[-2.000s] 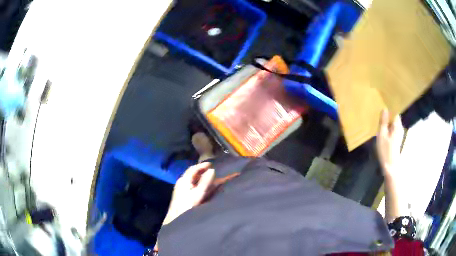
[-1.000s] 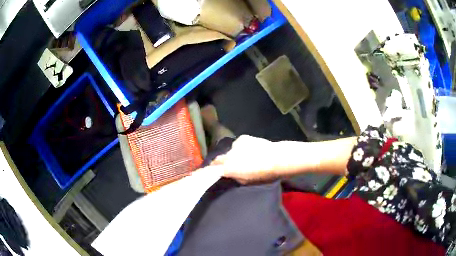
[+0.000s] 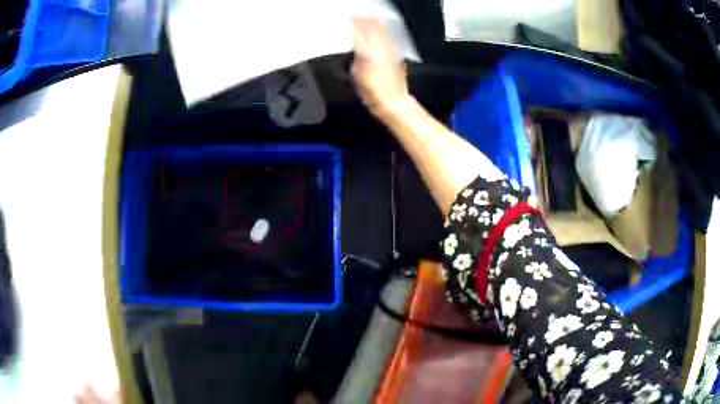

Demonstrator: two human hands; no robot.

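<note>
My right hand (image 3: 380,75) is at the top centre, its arm stretched forward from the lower right in a floral sleeve. Its fingers hold the right part of a stiff white sheet (image 3: 268,39), which spans the top left; its far edge is cut off by the picture. The fingertips are blurred against the sheet. My left hand (image 3: 99,394) shows only as a small blurred patch at the bottom edge, over the white table at left; its fingers cannot be made out.
A blue crate (image 3: 339,229) with dark contents, thin red cord and a white piece stands on the floor. Another blue crate (image 3: 517,130) at right holds brown card and a white plastic bundle (image 3: 616,158). A stool with an orange-red cushion (image 3: 442,367) is at the bottom. White table (image 3: 55,229) at left.
The view has turned. My right hand has gone from near my lap to reaching out ahead with the white sheet, beyond the crate with the red cord. A bit of my left hand now shows.
</note>
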